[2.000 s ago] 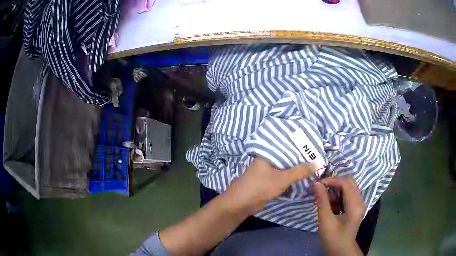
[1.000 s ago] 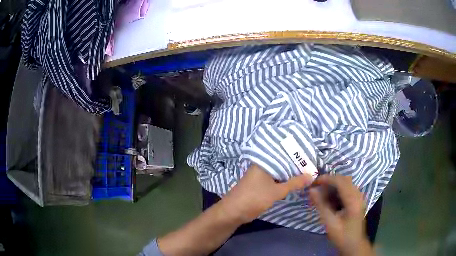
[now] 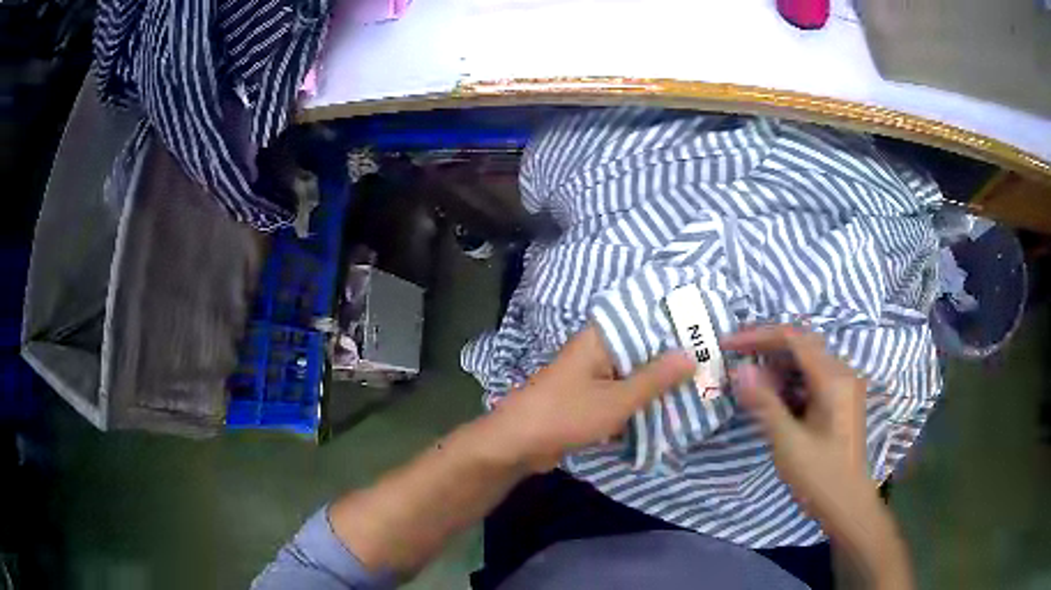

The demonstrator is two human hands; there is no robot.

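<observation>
The white and blue-grey striped garment (image 3: 645,196) lies heaped over the lap. A white label (image 3: 688,323) with black capital letters lies on a raised fold of it, with a small red mark near its lower end. My left hand (image 3: 588,398) grips the fold, its thumb by the label's left edge. My right hand (image 3: 813,403) is just right of the label, blurred, with thumb and index finger a little apart at its edge. Whether it holds a needle or thread cannot be seen.
A white-topped table (image 3: 622,46) with a worn wooden edge stands ahead. At left are a grey-brown bin (image 3: 184,311), dark striped garments (image 3: 190,104), a blue crate (image 3: 277,380) and a grey metal box (image 3: 394,323). A clear round bin (image 3: 985,288) stands at right.
The label has turned more upright and its fold is lifted. My right hand has moved up beside the label, its fingers more spread. The view has shifted slightly.
</observation>
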